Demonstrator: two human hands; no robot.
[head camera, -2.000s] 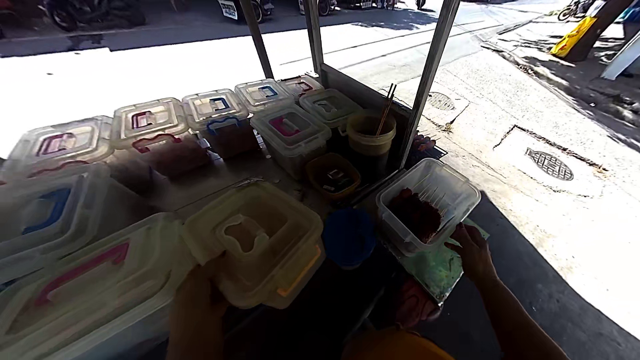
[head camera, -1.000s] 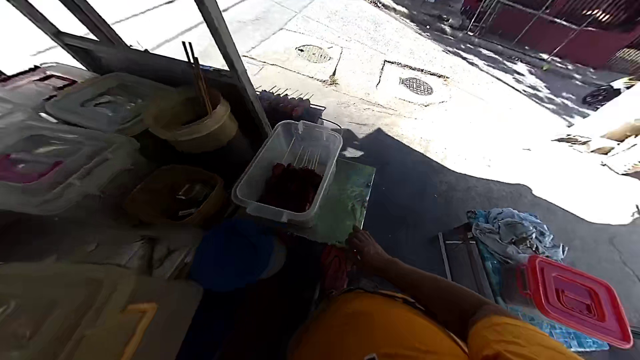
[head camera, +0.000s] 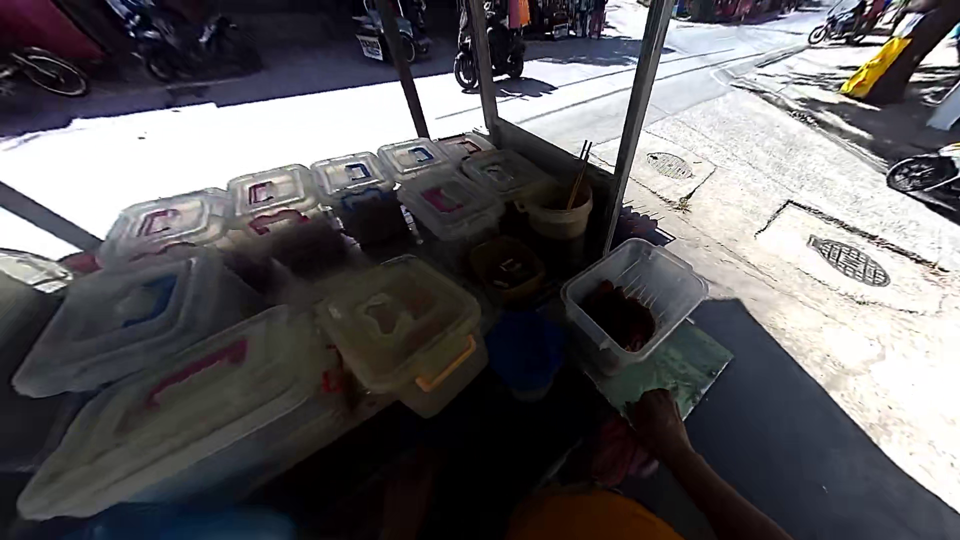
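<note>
My right hand (head camera: 658, 420), its fingers curled, touches the near edge of a green board (head camera: 697, 364); shadow hides whether it grips anything. On the board stands an open clear plastic tub (head camera: 679, 274) holding dark red skewered pieces (head camera: 622, 315), their sticks leaning on the wall. A reddish cloth (head camera: 619, 450) lies below that hand. A dim shape at the bottom centre may be my left forearm; the hand itself is lost in shadow. Nearest above it is a lidded tub with a yellow latch (head camera: 446, 364), beside a blue rounded object (head camera: 525, 349).
Several lidded clear tubs (head camera: 206, 367) cover the stall's left side. A bucket with sticks (head camera: 559, 217) and a dark open container (head camera: 506, 266) stand near the post (head camera: 637, 112). More skewers (head camera: 637, 225) lie outside it. A motorcycle (head camera: 487, 56) is on the street beyond.
My left hand has come off the yellow-latched tub, where it was two seconds ago. My right hand has shifted from the board's right side to its near edge. The view swung right, then back.
</note>
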